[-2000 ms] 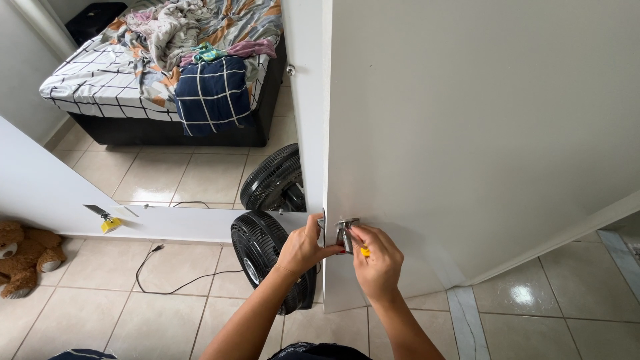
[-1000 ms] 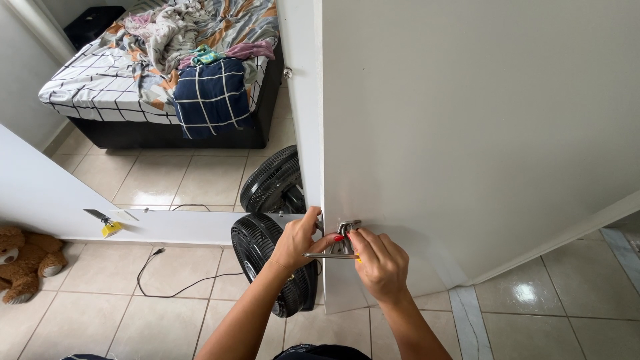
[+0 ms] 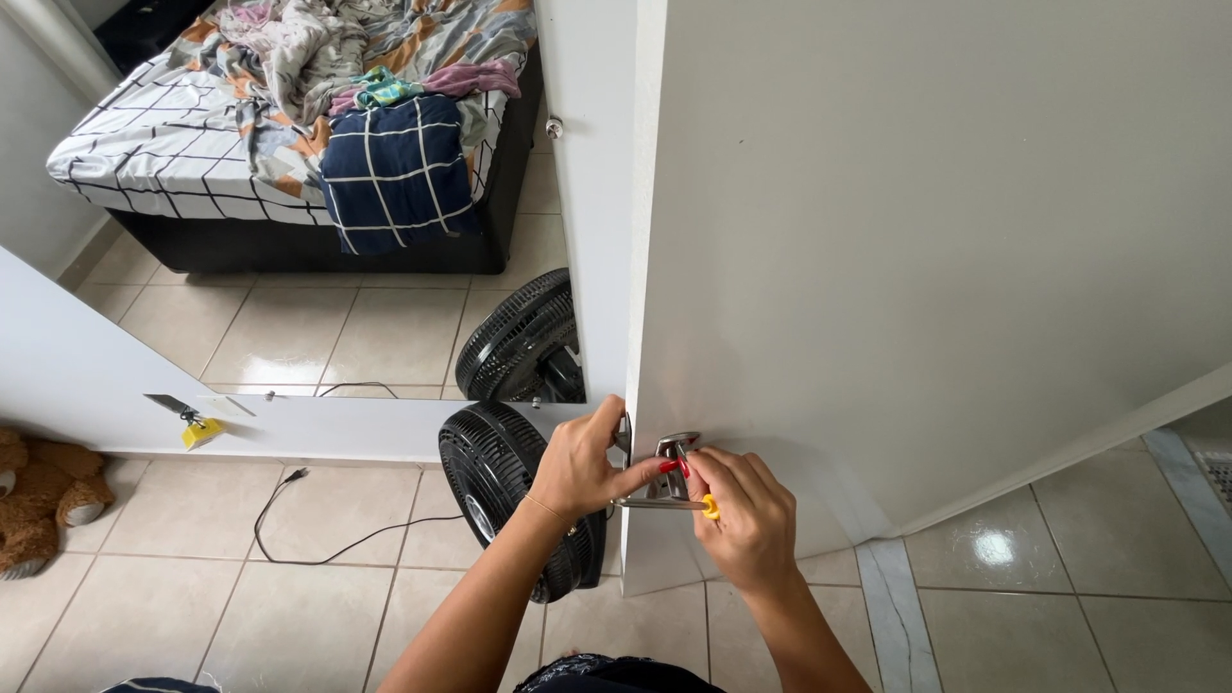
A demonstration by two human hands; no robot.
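Note:
A white door (image 3: 866,241) stands open on the right, with metal lock hardware (image 3: 677,450) on its face near the edge. My left hand (image 3: 580,462) grips the door's edge beside a metal piece, its thumb reaching across to the hardware. My right hand (image 3: 749,510) has its fingertips on the same hardware and holds a screwdriver (image 3: 659,502), whose yellow handle shows under the fingers and whose metal shaft points left, level, below the hardware. Fingers partly cover the hardware, so its exact shape is unclear.
A black fan (image 3: 491,472) stands on the tiled floor left of the door, its cord (image 3: 332,556) trailing left. A large mirror (image 3: 385,327) reflects a bed and the fan. Keys with a yellow tag (image 3: 202,433) hang at left, above a brown teddy bear (image 3: 43,500).
The screwdriver's shaft now lies level across the door edge; two seconds ago only its yellow part showed in my right hand. Both hands have stayed at the hardware.

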